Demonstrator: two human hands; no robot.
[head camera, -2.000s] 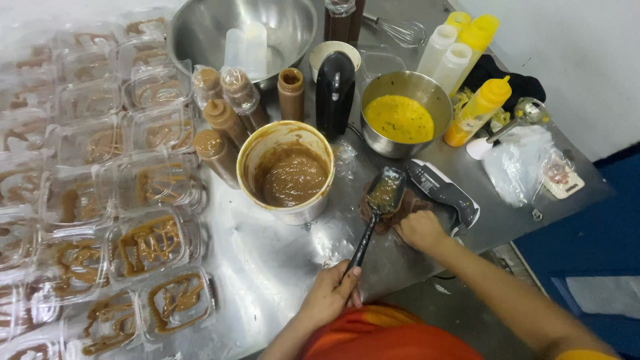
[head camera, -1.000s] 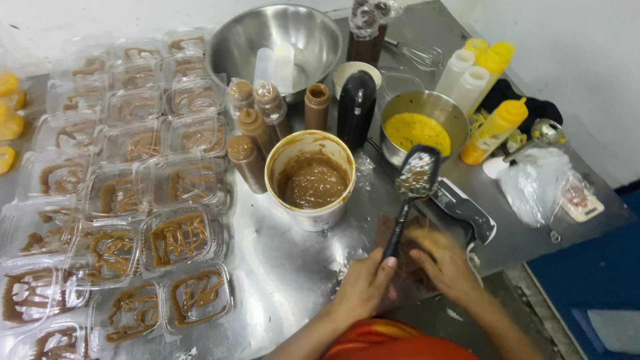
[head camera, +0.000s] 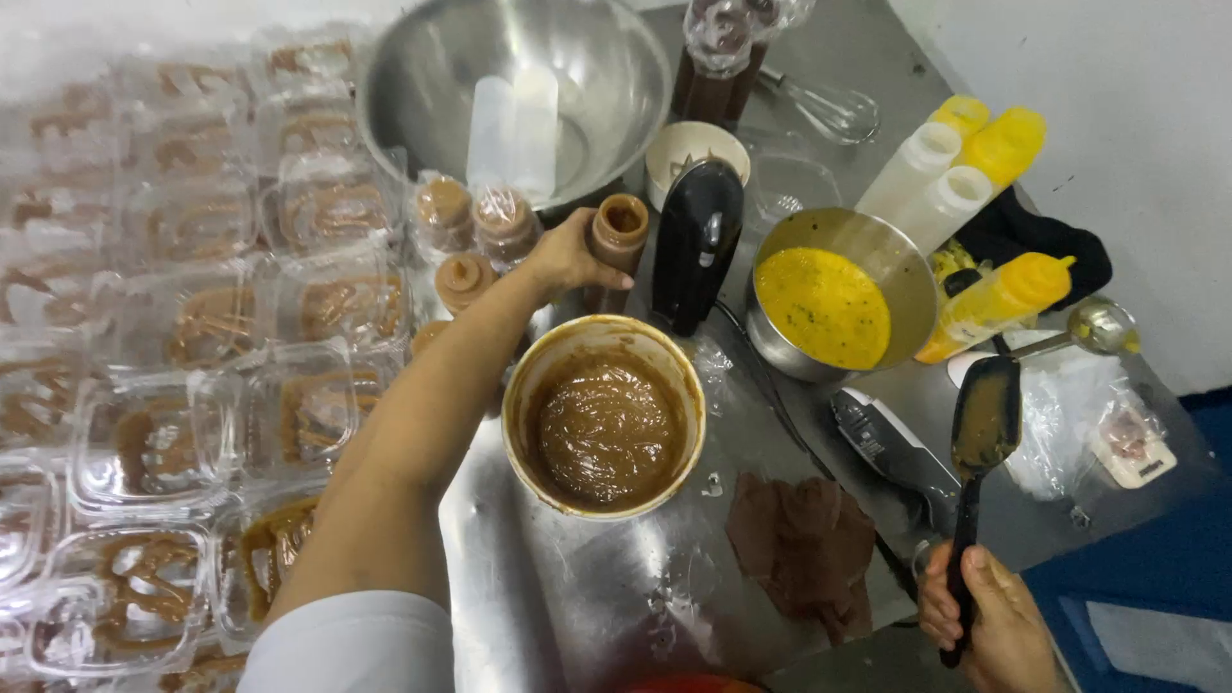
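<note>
My left hand (head camera: 576, 252) is closed around an open squeeze bottle (head camera: 619, 231) with brown sauce inside its rim, beside several brown-filled bottles (head camera: 464, 279). In my right hand (head camera: 987, 611) is the black handle of a spatula (head camera: 987, 414), its blade up and smeared with brown paste. Between my arms stands a white tub (head camera: 604, 500) holding thick brown paste (head camera: 608, 428). A brown cloth (head camera: 804, 549) lies crumpled on the steel table right of the tub. Behind the bottles, a large steel bowl (head camera: 414, 106) holds two translucent bottles (head camera: 513, 135).
Clear plastic containers (head camera: 183, 318) streaked with brown sauce cover the left side. A black appliance (head camera: 698, 241), a steel bowl of yellow liquid (head camera: 837, 298), yellow and white bottles (head camera: 1001, 144), a whisk (head camera: 833, 108), a black-and-white device (head camera: 890, 452) and a plastic bag (head camera: 1044, 423) stand or lie at the right.
My left hand has left the cloth area and reached across to the open brown bottle. The spatula has moved right, now in my right hand; one second ago my left hand held its handle.
</note>
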